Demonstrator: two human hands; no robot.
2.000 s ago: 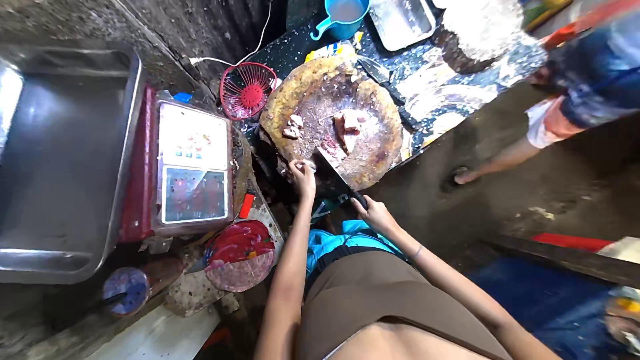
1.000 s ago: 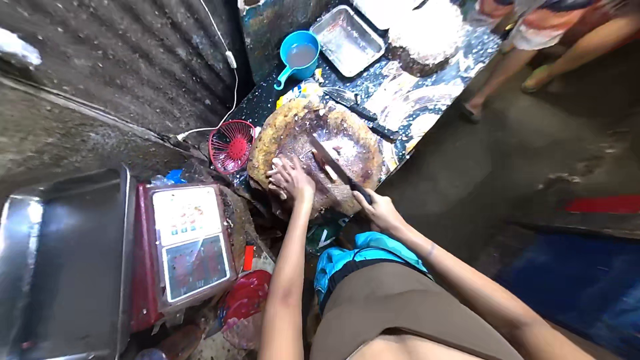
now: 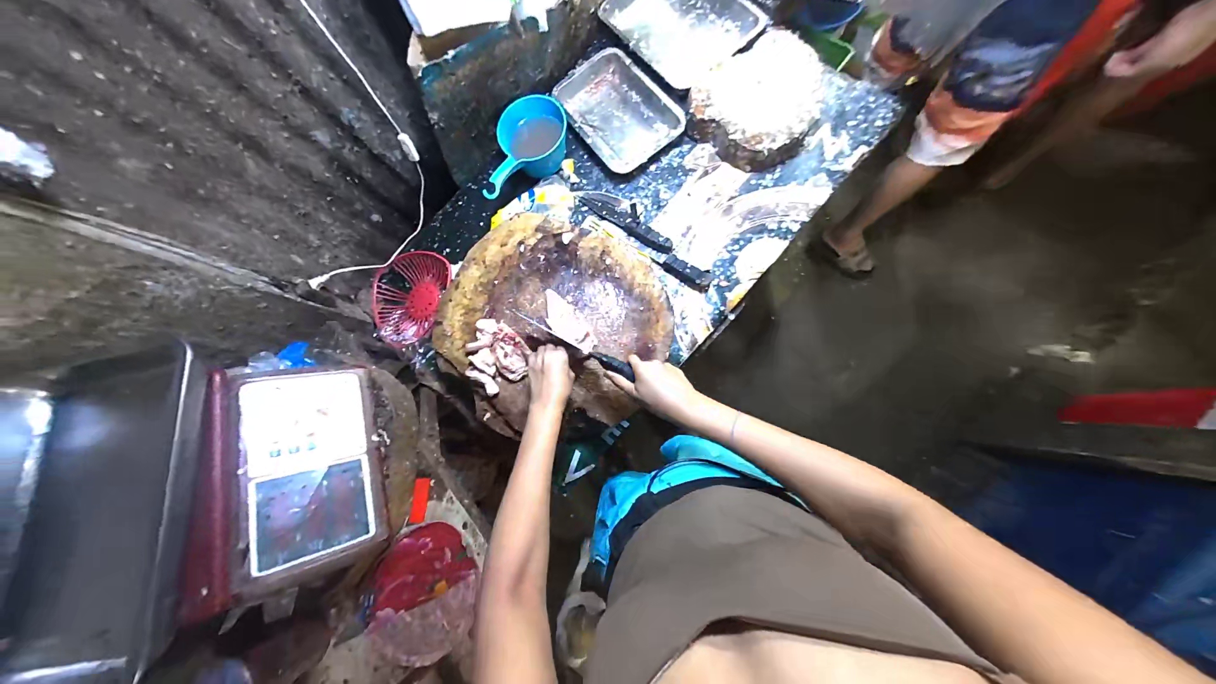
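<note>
On the round wooden chopping block point(image 3: 608, 275) lie a heap of cut pale meat pieces point(image 3: 496, 353) at the left and a larger pale piece point(image 3: 568, 321) near the middle. My right hand point(image 3: 660, 385) is closed on the black handle of a knife point(image 3: 608, 363), whose blade points left across the block, beside the larger piece. My left hand point(image 3: 551, 375) rests with bent fingers at the block's near side, between the heap and the knife; whether it holds a piece is hidden.
Behind the block are more knives point(image 3: 655, 242), a blue dipper point(image 3: 532, 138) with liquid, metal trays point(image 3: 619, 109) and another block point(image 3: 760, 95). A red fan point(image 3: 410, 296) stands at its left, a weighing scale point(image 3: 309, 470) nearer. A person's leg point(image 3: 879, 204) is at the right.
My left hand, spread on the block one second ago, now has its fingers drawn in near the knife. The cut pieces show in a heap at its left. The knife stays in my right hand.
</note>
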